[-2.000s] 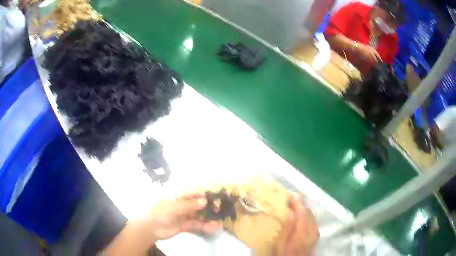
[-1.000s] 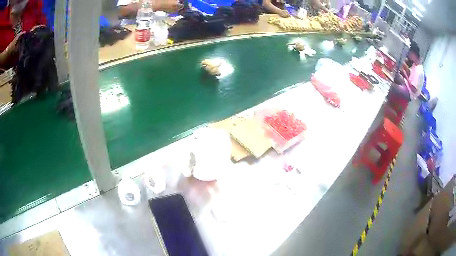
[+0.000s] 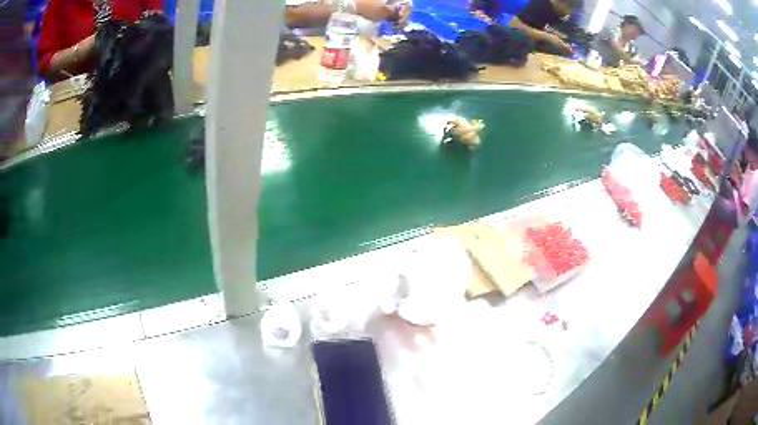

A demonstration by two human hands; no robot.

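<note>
Neither of my hands is in the picture. Nearest in front of me, a dark smartphone lies on the shiny metal bench, cut off by the lower edge. Two small white containers stand just behind it. A pale mug, washed out by glare, stands to their right. The spotted cardboard mat shows at the bottom left, partly cut off.
A white post rises at the bench edge beside the green belt. A tan figure piece lies on the belt. Cardboard pieces and red small parts lie at right. People work across the belt near black heaps.
My hands, on a black piece two seconds ago, are out of view. The view has swung far right, then slightly back left over the last second, so the phone and post appear further right.
</note>
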